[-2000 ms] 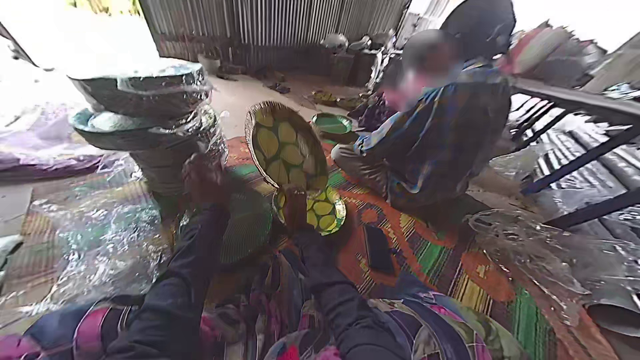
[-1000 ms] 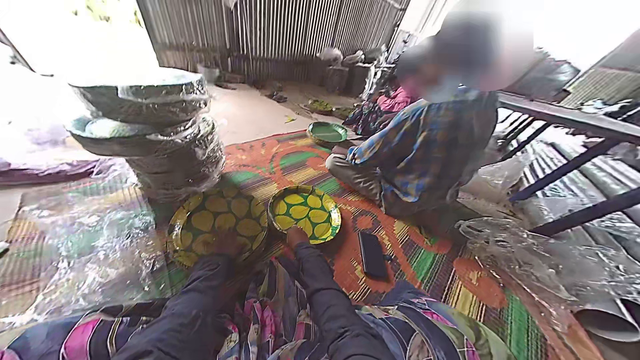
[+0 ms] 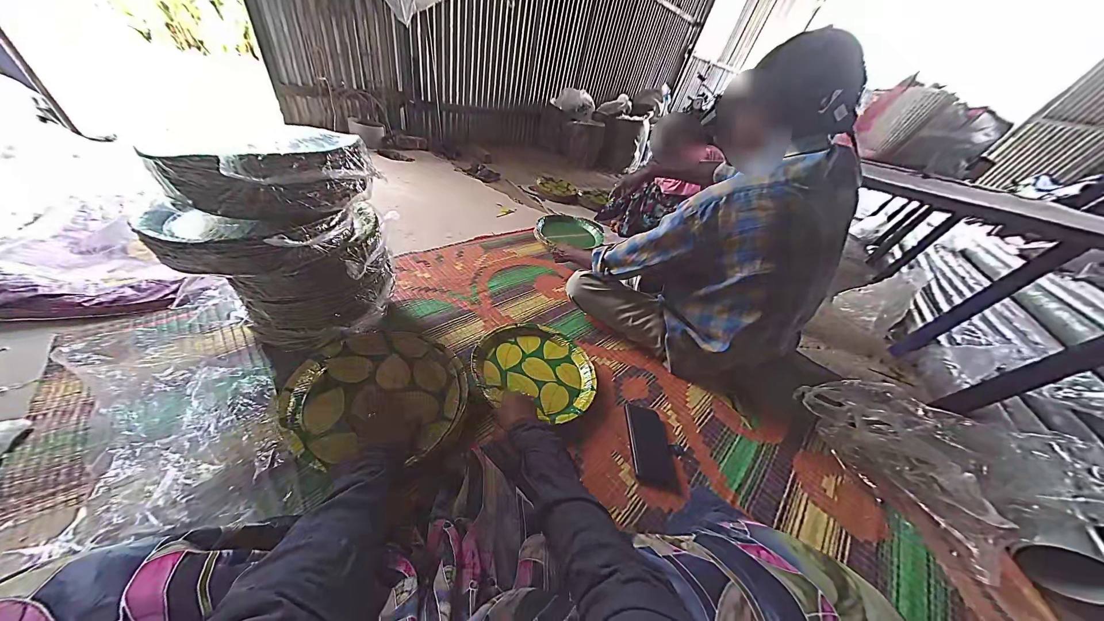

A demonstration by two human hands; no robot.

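Note:
A round plate with a yellow leaf pattern (image 3: 392, 373) lies at the left on the woven mat. My left hand (image 3: 384, 418) rests over its near part; the fingers are dark and blurred. Right beside it sits a smaller round plate with yellow leaf shapes on green (image 3: 539, 366). My right hand (image 3: 517, 408) is at the near edge of this one, and its grip is not clear. A black mobile phone (image 3: 651, 444) lies on the mat to the right of the smaller plate.
Plastic-wrapped stacks of round plates (image 3: 302, 250) stand at the left. A seated person (image 3: 750, 250) in a checked shirt holds a green plate (image 3: 569, 233); another person sits beyond. Clear plastic wrap (image 3: 897, 457) and a dark bench (image 3: 983, 203) are at the right.
Two seconds ago a leaf-patterned plate was raised and tilted above the smaller plate at my right hand. My left hand has moved from beside the wrapped stack down to the left plate.

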